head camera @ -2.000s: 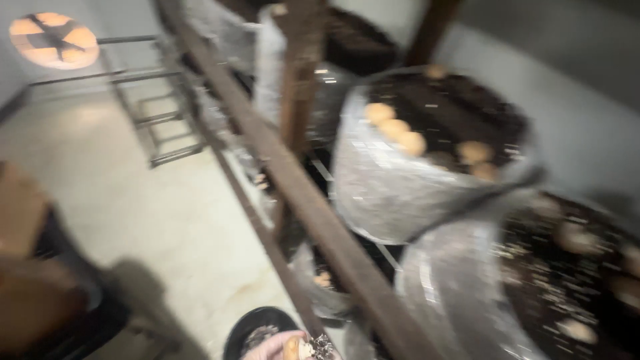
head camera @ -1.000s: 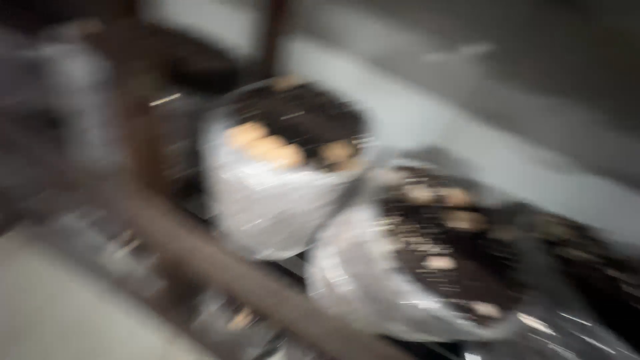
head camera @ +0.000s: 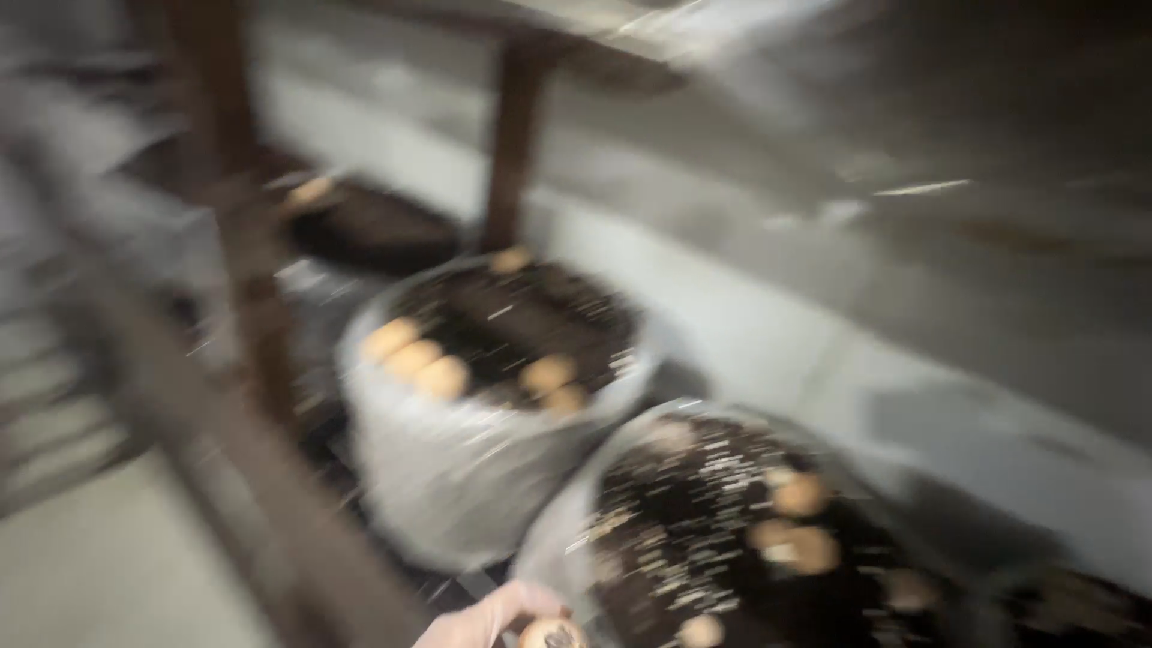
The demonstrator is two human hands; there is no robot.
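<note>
At the lower edge of the view is my left hand (head camera: 490,616), closed on a mushroom (head camera: 553,634) with a brownish cap and dark gills or a cut underside; blur hides the detail. Just right of it stands a clear plastic grow bag of dark soil (head camera: 702,540) with white specks and several tan mushrooms (head camera: 805,547). Behind that, a second bag (head camera: 450,477) has several round tan mushrooms (head camera: 414,360) along its near rim and more at its right side. My right hand is out of view.
A brown shelf rail (head camera: 297,504) runs along the left, with an upright post (head camera: 238,234) rising from it. Another soil bag (head camera: 373,225) sits farther back. A shelf (head camera: 900,135) hangs overhead, and pale floor (head camera: 117,558) shows at lower left.
The view has swung toward the bags. My hand, over a dark container beside the rail two seconds ago and unseen one second ago, now shows near the closest bag.
</note>
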